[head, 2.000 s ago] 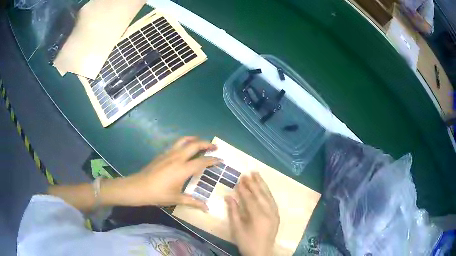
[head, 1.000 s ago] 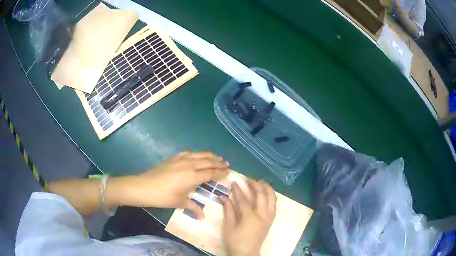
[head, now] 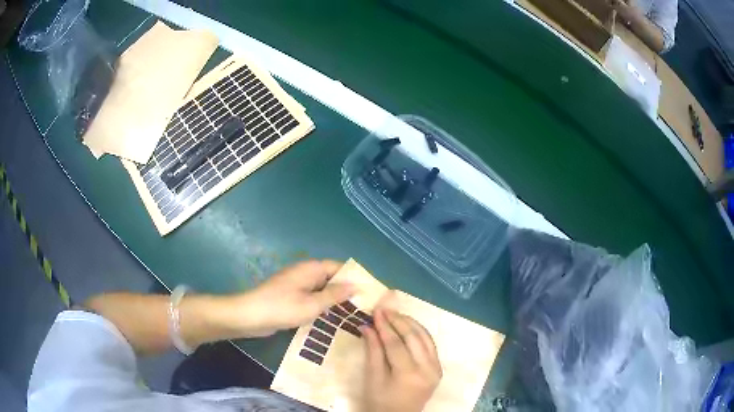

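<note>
A tan backing sheet (head: pixel 459 338) lies in front of me, mostly bare, with short rows of dark adhesive pads (head: pixel 320 338) on its left part. My left hand (head: pixel 294 296) rests at the sheet's upper left, fingertips at the top of the pad rows. My right hand (head: pixel 400 358) is over the sheet's middle, thumb and fingertips bent together at the right end of the pads. Whether a pad or small part is between its fingertips I cannot tell.
A clear plastic tray (head: pixel 439 252) holds scattered black parts (head: pixel 412 211). A large clear bag (head: pixel 599 322) bulges at the right. A full pad sheet (head: pixel 265 121) bears a long black piece (head: pixel 203 154), overlapped by bare liner (head: pixel 145 96). Another person's arm (head: pixel 644 28) shows top right.
My left hand has drawn back from the pads, showing more of the rows. My right fingers have closed together near the pads. The view has shifted slightly.
</note>
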